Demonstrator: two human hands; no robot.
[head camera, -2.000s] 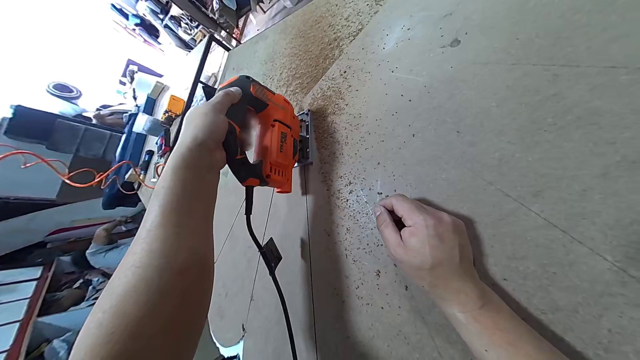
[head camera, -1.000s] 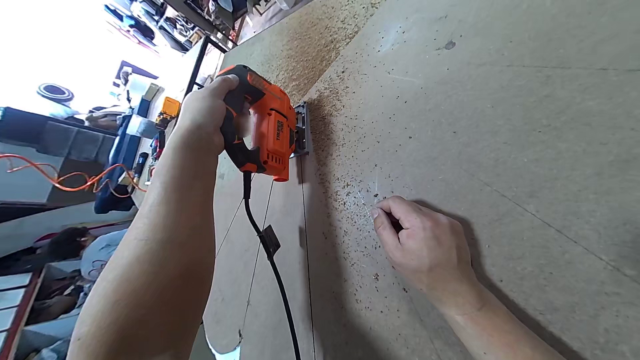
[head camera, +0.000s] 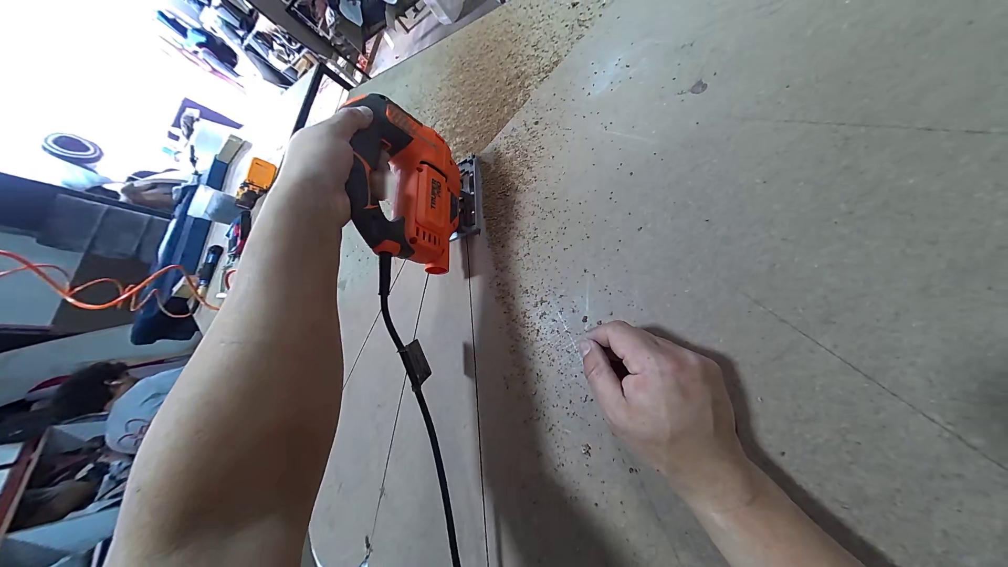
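My left hand point(head camera: 323, 161) grips the handle of an orange and black jigsaw point(head camera: 429, 201), thumb on top. The saw's metal shoe point(head camera: 470, 197) sits on a large brownish board point(head camera: 787, 236); its blade is hidden. A straight dark cut line point(head camera: 476, 378) runs from the shoe toward the bottom of the view. The black power cord point(head camera: 433, 441) hangs from the saw's rear, with a dark tag point(head camera: 416, 362) on it. My right hand point(head camera: 669, 394) rests on the board right of the line, fingers curled, with no object visible in it. Sawdust point(head camera: 504, 71) lies beyond and beside the saw.
Thin drawn lines point(head camera: 402, 417) cross the board left of the cut. At left stand a bench with a yellow and black tool point(head camera: 256, 179), a coiled orange hose point(head camera: 118, 295) and dark cloth point(head camera: 165, 311). A person point(head camera: 142, 409) is at the lower left. Clutter fills the top left.
The jigsaw, in my left hand, has moved a little farther away along the line. My right hand has stayed about where it was on the board. The person at the left has shifted posture.
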